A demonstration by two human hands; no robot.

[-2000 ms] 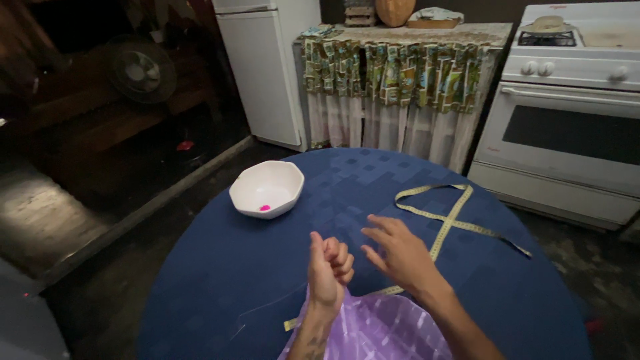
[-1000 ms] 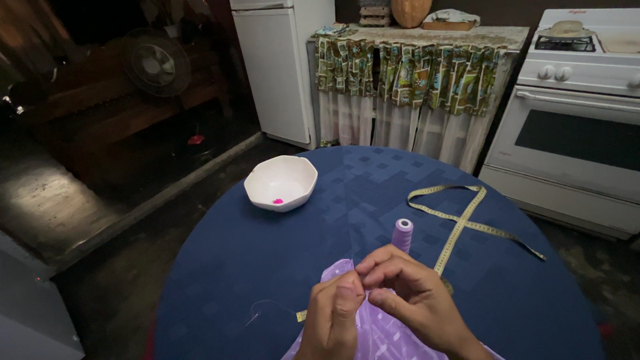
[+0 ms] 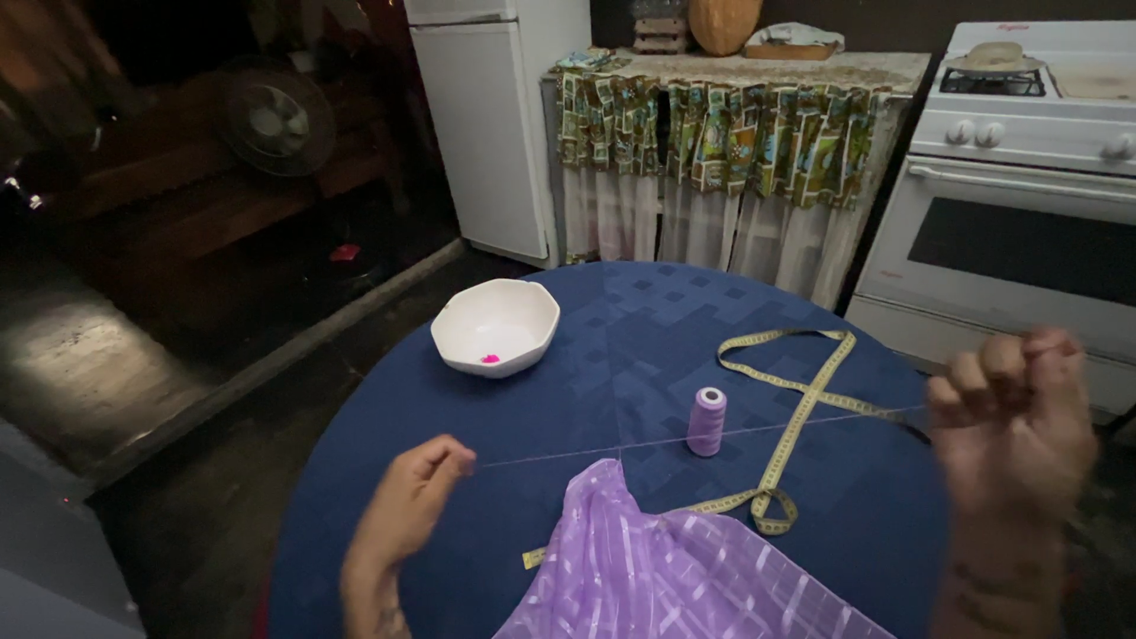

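Observation:
A purple thread (image 3: 577, 451) stretches across the table between my two hands. My left hand (image 3: 413, 497) pinches its one end, left of the purple checked sheer fabric (image 3: 657, 568). Raised at the far right, my right hand (image 3: 1016, 417) is blurred, with its fingers closed at the thread's other end. The gathered tip of the fabric meets the thread near its middle. Behind the thread a spool of purple thread (image 3: 706, 426) stands upright. A yellow measuring tape (image 3: 812, 399) lies looped at the right and runs partly under the fabric.
A white octagonal bowl (image 3: 497, 324) with a small pink thing in it stands on the round table's blue cloth (image 3: 399, 399), at the back left. Beyond the table are a refrigerator (image 3: 484, 133), a curtained counter (image 3: 710, 67) and a white stove (image 3: 1021, 213).
My hands, together at the fabric one second ago, have moved wide apart with the thread drawn out between them. The fabric's tip is out of my fingers.

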